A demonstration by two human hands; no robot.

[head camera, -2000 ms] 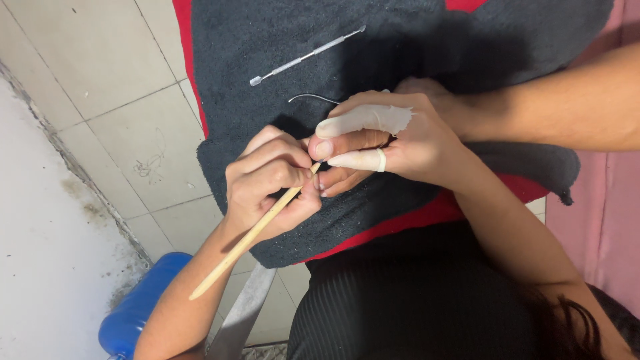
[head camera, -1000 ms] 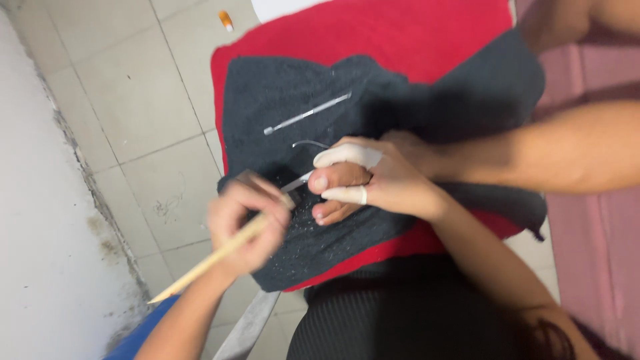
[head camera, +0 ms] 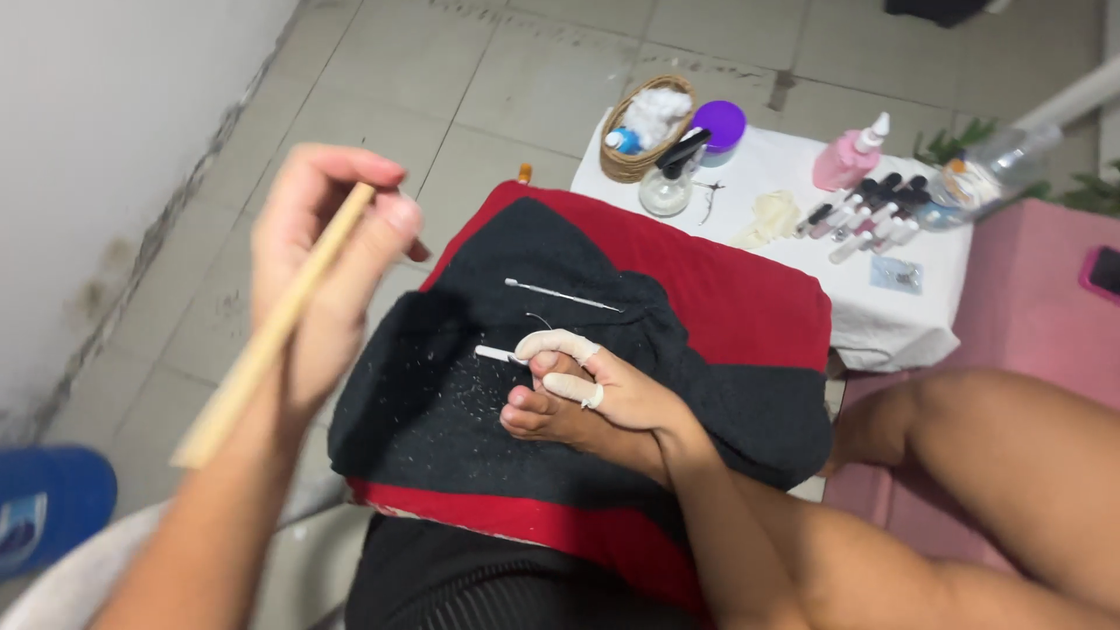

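My left hand (head camera: 328,254) is raised at the left, pinching a pale wooden stick (head camera: 284,324) between thumb and fingers, away from the foot. My right hand (head camera: 612,381), with off-white finger covers on two digits, holds another person's foot (head camera: 560,420) around the big toe (head camera: 547,363). The foot rests on a dark towel (head camera: 420,420) dotted with small pale bits. A white-handled tool (head camera: 497,353) lies by the covered fingertip, its far end hidden. Above it lie a thin curved metal piece (head camera: 540,319), partly hidden, and a double-ended metal cuticle pusher (head camera: 564,295).
A red cushion (head camera: 744,297) lies under the towel. Beyond it, a white-covered stand (head camera: 752,162) holds a wicker basket (head camera: 612,157) of cotton, a purple-lidded jar (head camera: 719,125), a pink pump bottle (head camera: 844,159) and several small bottles. The other person's bent leg (head camera: 1006,455) is at right, a blue container (head camera: 52,507) at left.
My left hand has moved away from the toes with the wooden stick and is now raised at the left. My right hand stays on the foot. The view has shifted, showing the white-covered stand.
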